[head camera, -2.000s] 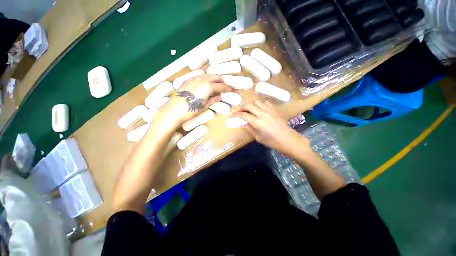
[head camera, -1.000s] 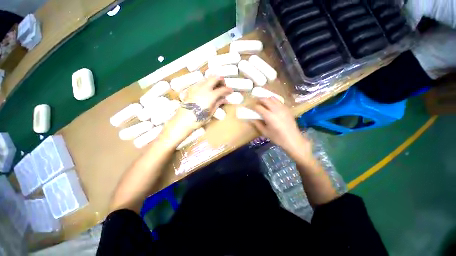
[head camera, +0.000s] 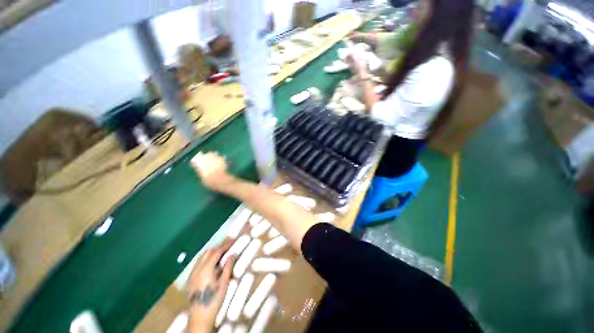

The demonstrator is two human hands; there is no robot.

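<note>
Many white pill-shaped cases (head camera: 271,265) lie spread on the brown bench strip. My left hand (head camera: 207,283), with a mark on its back, is low at the left edge of these cases, fingers bent; whether it grips one is unclear. My right hand (head camera: 212,172) is stretched out over the far side of the green conveyor belt (head camera: 151,219). A small pale patch shows at its fingertips, too blurred to tell if it is a held piece.
A slanted metal upright (head camera: 254,97) stands beside my right forearm. Black blister trays (head camera: 327,151) in clear film lie beyond the cases. A neighbouring person (head camera: 417,97) works past them, near a blue stool (head camera: 394,195). A white case (head camera: 84,322) is at the lower left.
The view has swung up and to the right. My right hand has left the cases and reached out over the belt. My left hand is now at the belt-side edge of the cases.
</note>
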